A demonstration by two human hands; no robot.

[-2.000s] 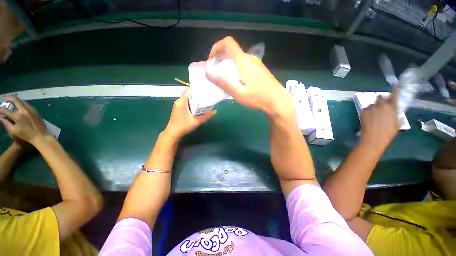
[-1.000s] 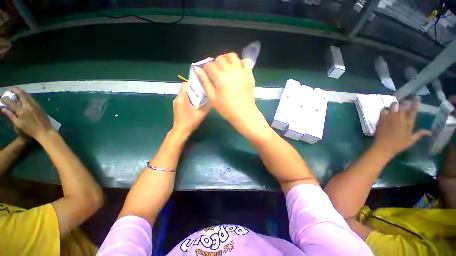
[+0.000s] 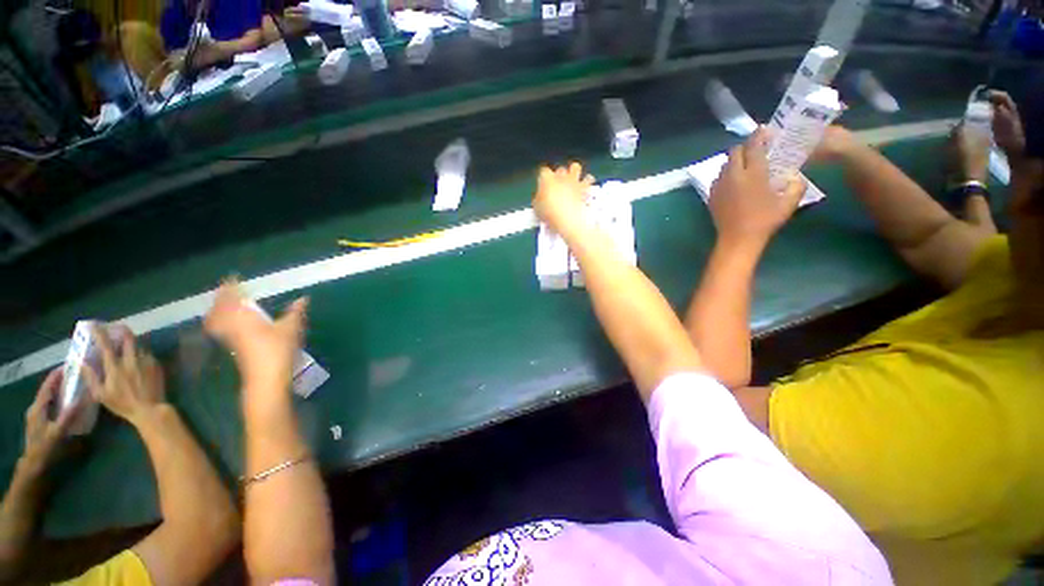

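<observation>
Several white cartons lie side by side on the green worktop, their far ends over the pale strip. My right hand is at the far left end of this row, fingers bent; whether it grips a carton is hidden. My left hand, slightly blurred with thumb and fingers apart, is over another white carton at the left. The hand covers part of that carton, and I cannot tell if they touch.
Beyond the pale strip are a yellow strip, a whitish wrapped item and a carton on the dark belt. A left neighbour holds a carton. A right neighbour in yellow holds white cartons. More people and cartons are across.
The view has turned left. My hands have parted: the left has moved left to another carton, the right to the carton row. The carton between them is no longer there.
</observation>
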